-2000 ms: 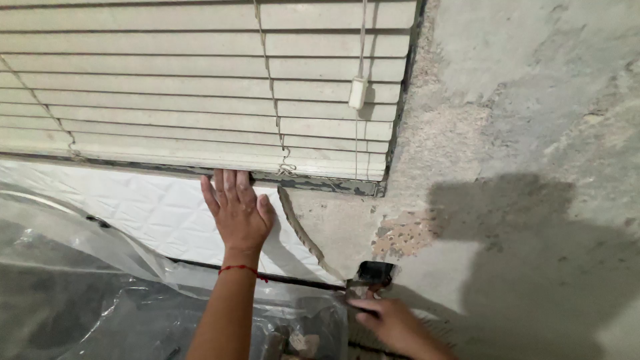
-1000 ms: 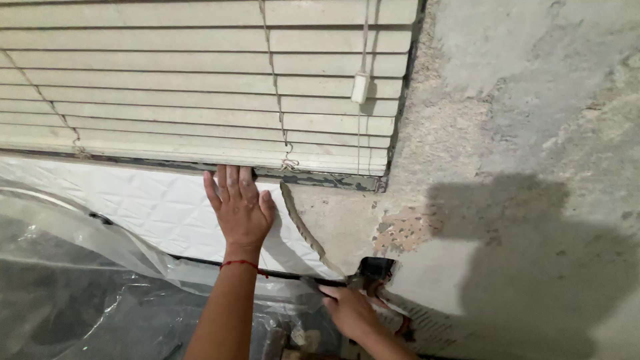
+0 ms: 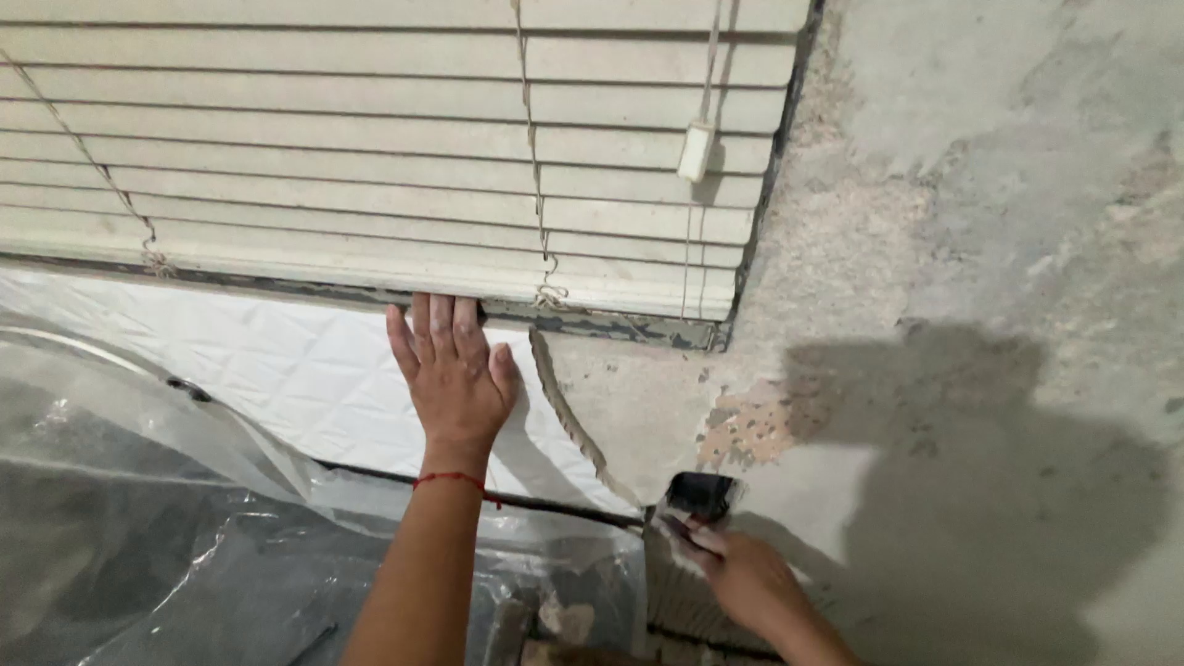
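Observation:
My left hand (image 3: pixel 455 375) lies with fingers spread on a white quilted panel (image 3: pixel 305 370), its fingertips at the bottom edge of the window frame (image 3: pixel 601 326), below the blinds (image 3: pixel 388 157). A red string bracelet circles that wrist. My right hand (image 3: pixel 740 569), lower right, grips a blurred tool with a dark handle (image 3: pixel 680 532); its kind I cannot tell. It is near the panel's lower right corner, beside a black box-like opening (image 3: pixel 700 495) at the wall. A rough greyish strip (image 3: pixel 569 421) runs down the panel's curved right edge.
Clear plastic sheeting (image 3: pixel 185 573) covers the lower left, with blurred objects under or beside it at the bottom. A white cord pull (image 3: pixel 696 153) hangs before the blinds. The bare, patchy plaster wall (image 3: pixel 980 231) fills the right side and carries a dark shadow.
My right hand, with the tool in it, has moved right since one second ago, from the panel's lower edge to beside the black opening. My left hand has stayed on the panel.

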